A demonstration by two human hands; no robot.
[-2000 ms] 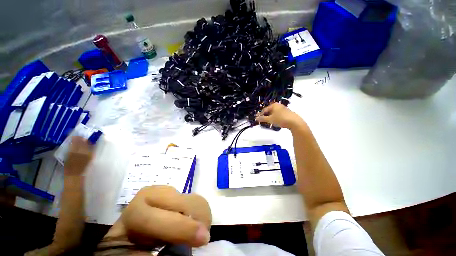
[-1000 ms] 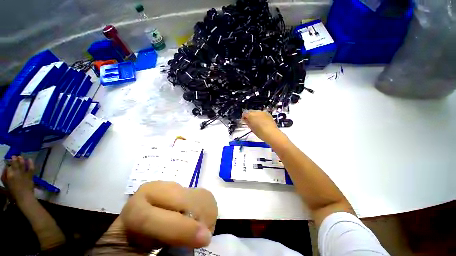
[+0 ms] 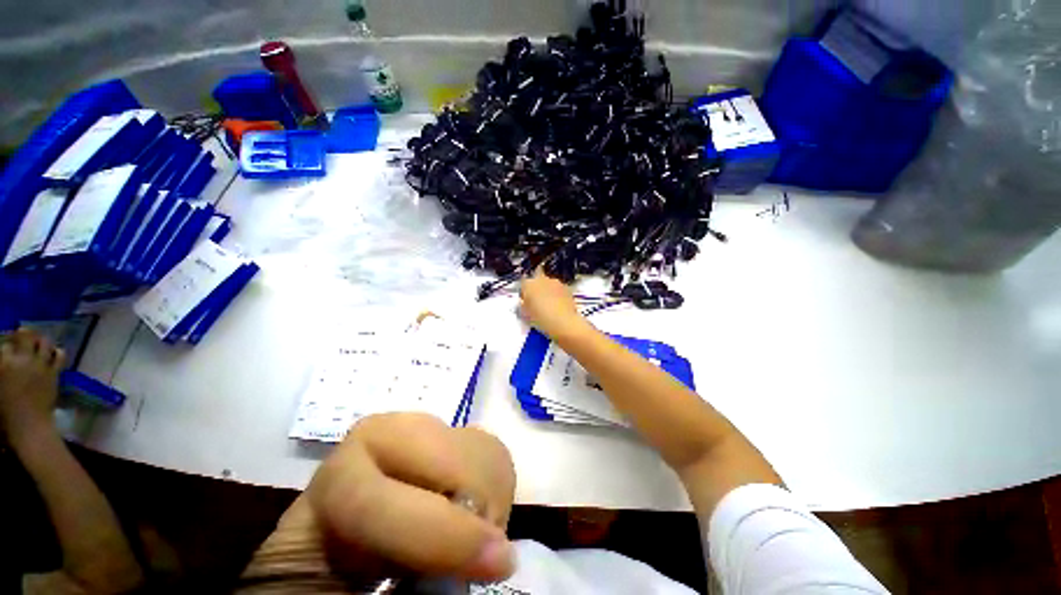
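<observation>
A large heap of black cables (image 3: 570,163) lies at the back centre. My right hand (image 3: 549,307) is at the heap's front edge, fingers bent down at cable ends; its grip is hidden. My forearm crosses above a stack of blue-edged white printed sleeves (image 3: 570,393) and covers part of it. A coiled black cable (image 3: 652,295) lies right of my hand. My left hand (image 3: 413,494) is large and curled close to the camera, around a small dark object (image 3: 425,583) mostly hidden at the bottom edge. White printed cards (image 3: 390,381) lie beyond it.
Blue-and-white packs (image 3: 93,215) lean in rows at left, near another person's hand (image 3: 29,370). A blue tray (image 3: 283,153), red bottle (image 3: 289,81) and clear bottle (image 3: 379,81) stand back left. Blue boxes (image 3: 838,128) and a grey plastic bag (image 3: 977,174) are back right.
My right hand has moved left along the heap's front edge. The sleeve stack now looks fanned out. The other person's hand has left the leaning packs for the left edge. My left hand stays curled.
</observation>
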